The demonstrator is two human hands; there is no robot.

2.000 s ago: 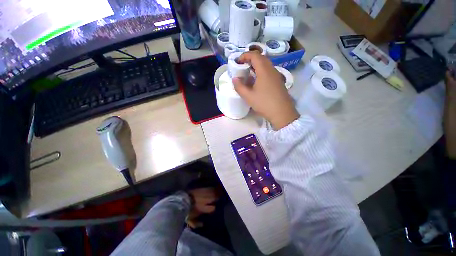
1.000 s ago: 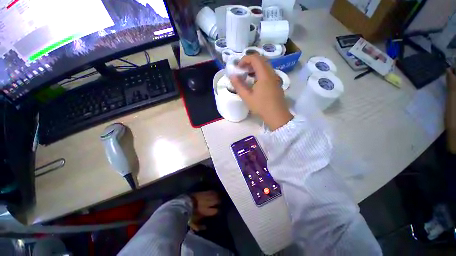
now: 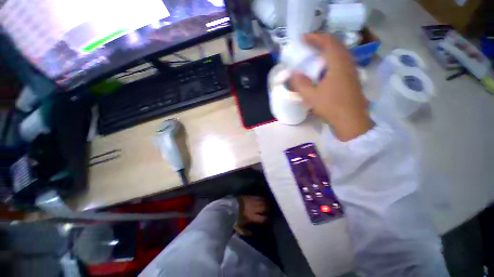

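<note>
My right hand point(image 3: 336, 86) holds a small white label roll point(image 3: 304, 58) between thumb and fingers, just above a large label roll point(image 3: 288, 103). The large roll stands upright at the right edge of the mouse pad; my hand partly hides it. A smartphone point(image 3: 314, 184) lies face up on the right desk, below my right hand, its screen purple with a red button. My left hand point(image 3: 252, 212) is low, over my lap in the shade beneath the desk edge; no object shows in it, and its fingers are too dark to make out. The picture is blurred.
A barcode scanner point(image 3: 172, 144) lies before the keyboard point(image 3: 162, 96). The mouse point(image 3: 246, 78) is on its pad point(image 3: 254, 111). A blue carton point(image 3: 366, 50) of rolls stands behind my right hand. Two label rolls point(image 3: 410, 89) are to the right. The label printer point(image 3: 51, 149) is at the left.
The view has swung left, showing the printer. My right hand has raised the small roll slightly off the large roll and tilted it. My left hand stays over my lap.
</note>
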